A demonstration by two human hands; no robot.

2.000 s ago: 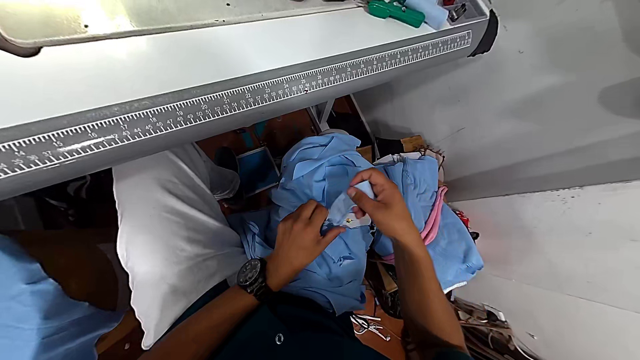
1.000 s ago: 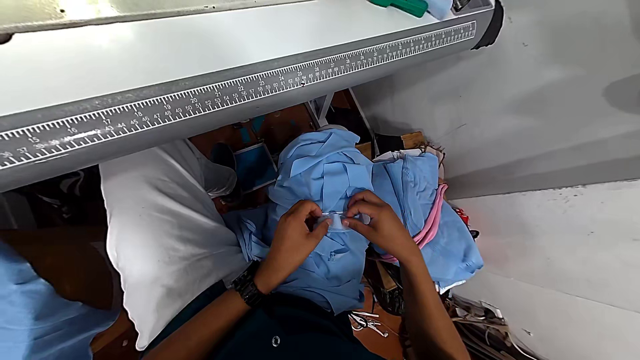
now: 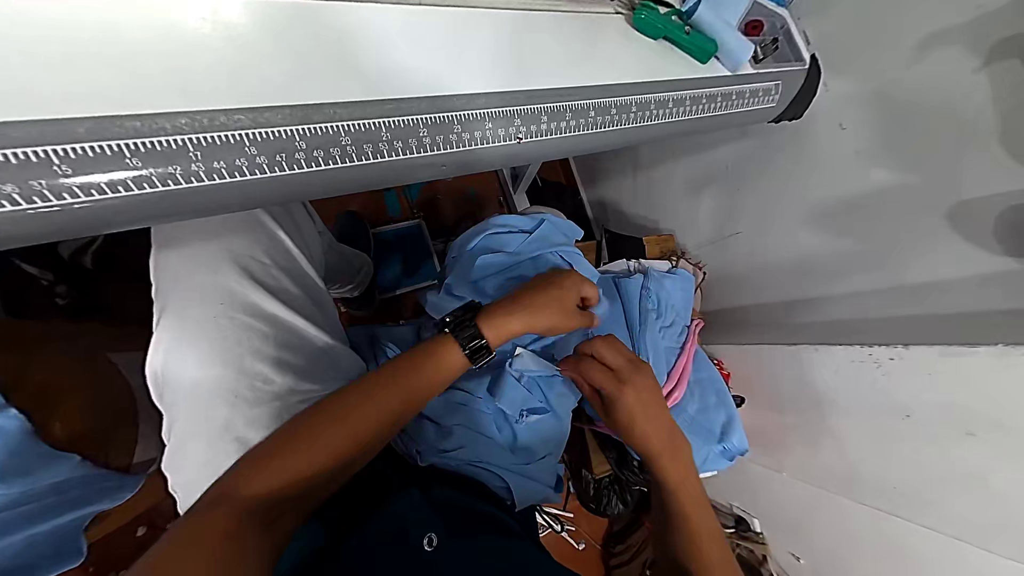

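Observation:
Crumpled light blue fabric (image 3: 488,440) lies in a heap over my lap, below the table edge. My left hand (image 3: 552,304), with a black watch (image 3: 466,334) on its wrist, is curled above the heap; what its fingers pinch is too small to tell. Just below and to the right, my right hand (image 3: 612,376) pinches a corner of the blue fabric between thumb and fingers. A pale, whitish edge (image 3: 532,362) of the cloth points up beside those fingertips.
A white table (image 3: 320,56) with a measuring scale (image 3: 400,140) along its edge spans the top. Green thread snips (image 3: 674,32) and a small parts tray (image 3: 772,36) sit at its right end. Folded blue fabric (image 3: 716,408) and a pink strip (image 3: 684,364) lie near the grey wall (image 3: 880,200).
My hands were together at the small pale piece one second ago. My left hand has since moved up and right, across the front of the heap, and sits above my right hand.

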